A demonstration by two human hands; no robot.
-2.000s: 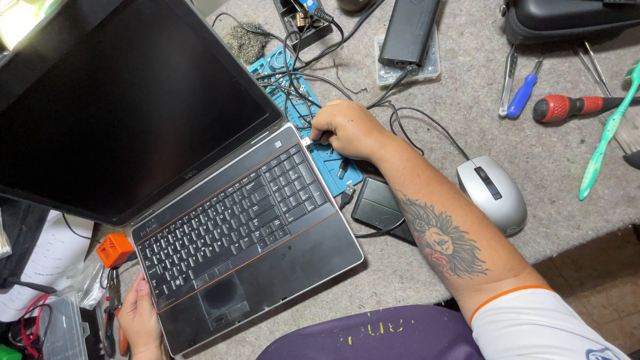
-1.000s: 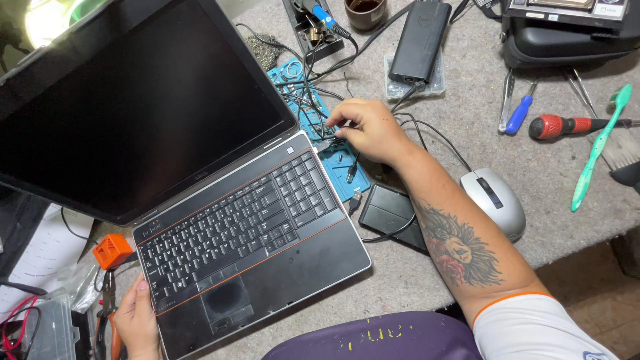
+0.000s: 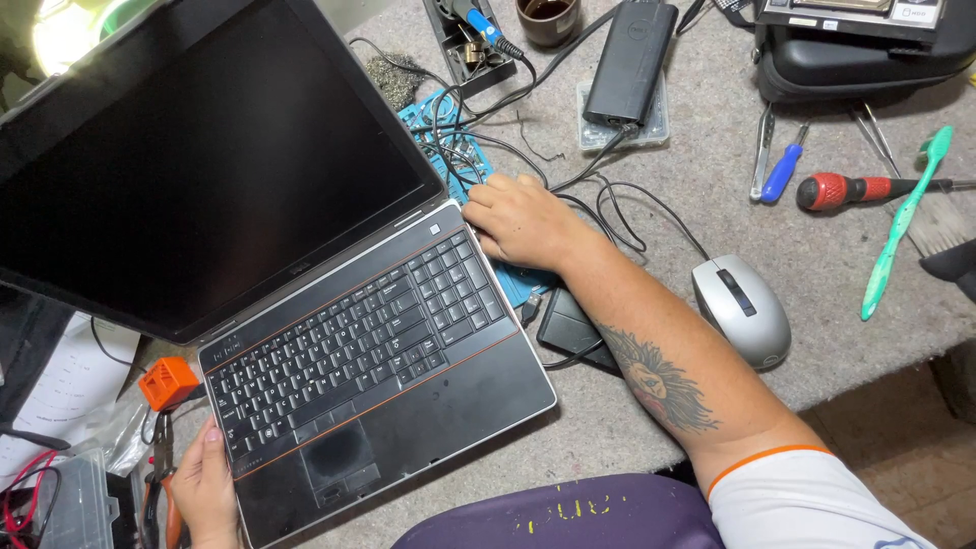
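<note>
An open Dell laptop (image 3: 366,343) with a dark screen lies tilted before me. My left hand (image 3: 204,484) grips its lower left edge, the thumb on top beside the keyboard. My right hand (image 3: 522,221) is at the laptop's right side near the hinge, fingers curled against the edge; whether they hold a plug there is hidden. Beneath and beside that hand lies a blue repair mat (image 3: 526,282) with cables and small parts. A loose USB plug (image 3: 531,306) rests by the mat, next to a black external box (image 3: 572,328) partly under my right forearm.
A silver mouse (image 3: 743,309) is right of my forearm. Beyond lie a black power adapter (image 3: 633,61), a soldering iron (image 3: 484,30), a cup (image 3: 549,19), a red-black screwdriver (image 3: 854,191), a blue screwdriver (image 3: 783,171) and a green toothbrush (image 3: 903,221). Pliers (image 3: 160,488) and an orange block (image 3: 168,383) sit left.
My right hand has moved from above the cables, slightly away from the laptop, onto the laptop's right edge. My left hand keeps its place on the left edge.
</note>
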